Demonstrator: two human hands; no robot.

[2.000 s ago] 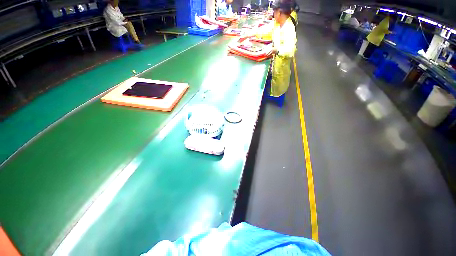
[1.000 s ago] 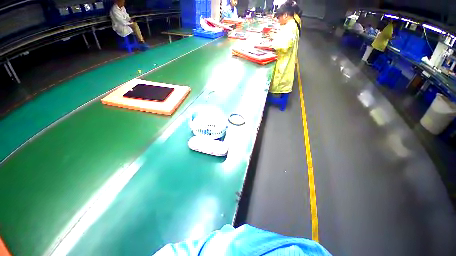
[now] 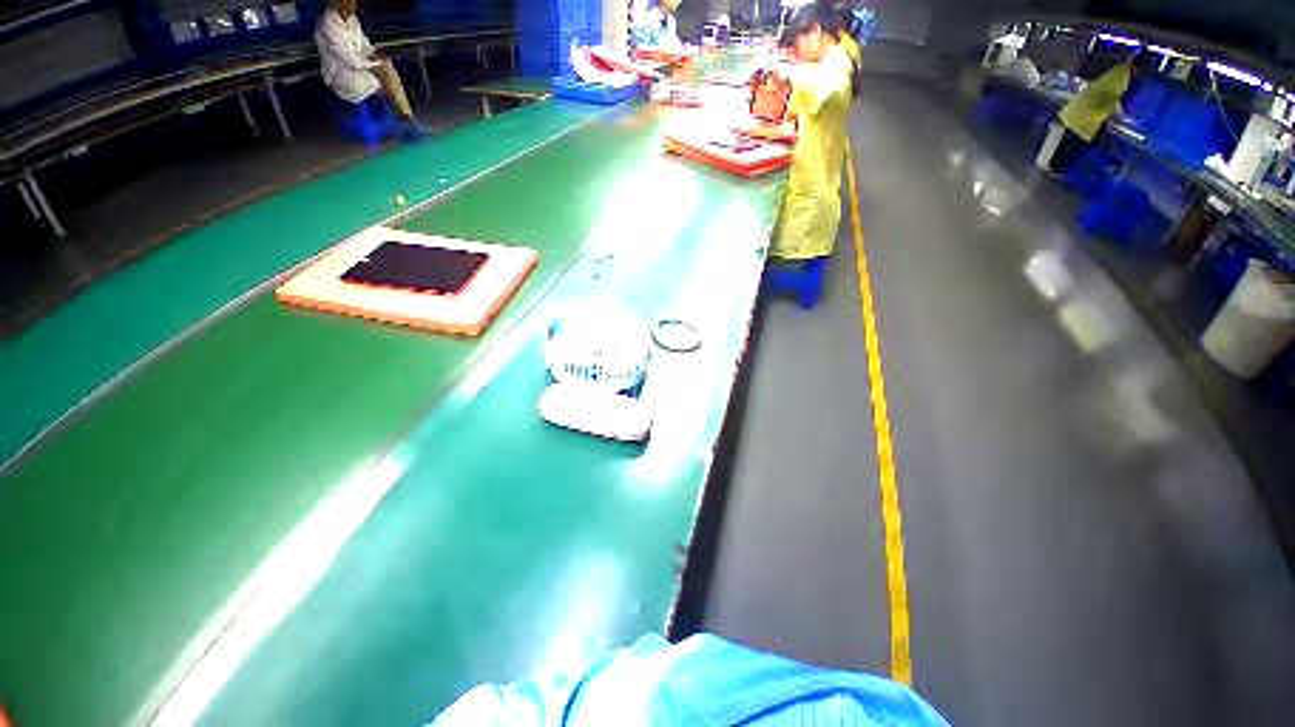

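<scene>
Neither of my hands is in view; only blue cloth of my clothing shows at the bottom edge. A dark tablet [image 3: 415, 266] lies flat with its plain dark face up on a foam tray [image 3: 327, 291], pale on top with orange-red sides. The tray rests on the green bench [image 3: 284, 405], left of the middle. Nothing touches the tablet.
A small fan [image 3: 597, 348] with an oblong pale case [image 3: 594, 412] and a dark ring [image 3: 676, 335] stand near the bench's right edge. A person in yellow [image 3: 814, 156] is at more orange trays [image 3: 724, 149] further up. Another person in white [image 3: 348, 57] sits far left.
The view has shifted slightly. The orange corner at the lower left edge has shrunk. The person in yellow has straightened and now holds up an orange-red thing.
</scene>
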